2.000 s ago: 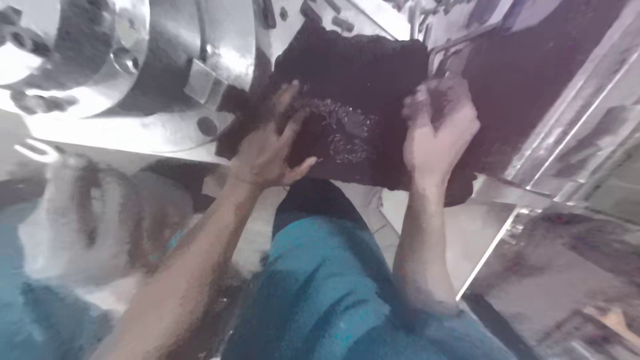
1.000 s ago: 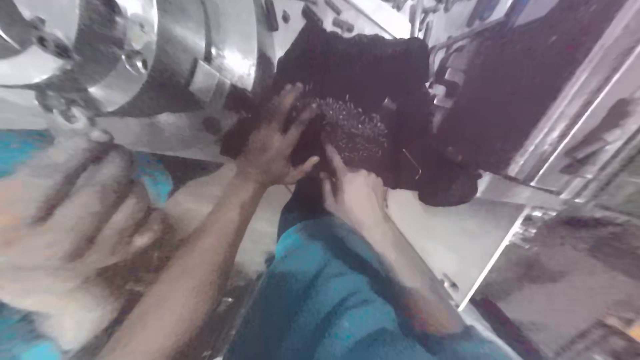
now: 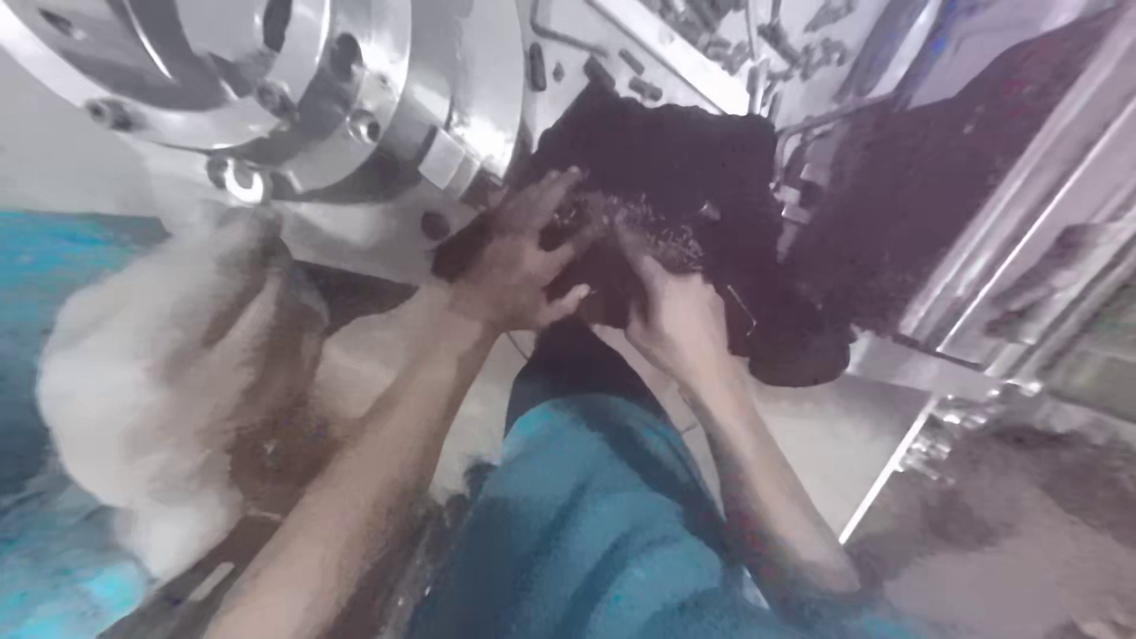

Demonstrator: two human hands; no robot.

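Observation:
A dark cloth (image 3: 657,151) is spread over the machine bed in front of me, with many small shiny metal bits (image 3: 661,232) scattered on its middle. My left hand (image 3: 524,257) rests on the cloth's left part, fingers spread, holding nothing that I can see. Just right of it, my right hand (image 3: 670,306) reaches with a finger extended towards the metal bits. The fingertips are blurred, and whether a bit is pinched between them cannot be told.
A large round steel chuck (image 3: 355,98) with bolts and a square jaw stands at the upper left. A metal rail (image 3: 1003,195) runs along the right. Another person (image 3: 160,373), blurred, is close by at the left. Small metal parts (image 3: 643,89) lie behind the cloth.
My right hand has moved left from the cloth's right side to the metal bits near my left hand. My left hand stays on the cloth. The other person at the left has moved.

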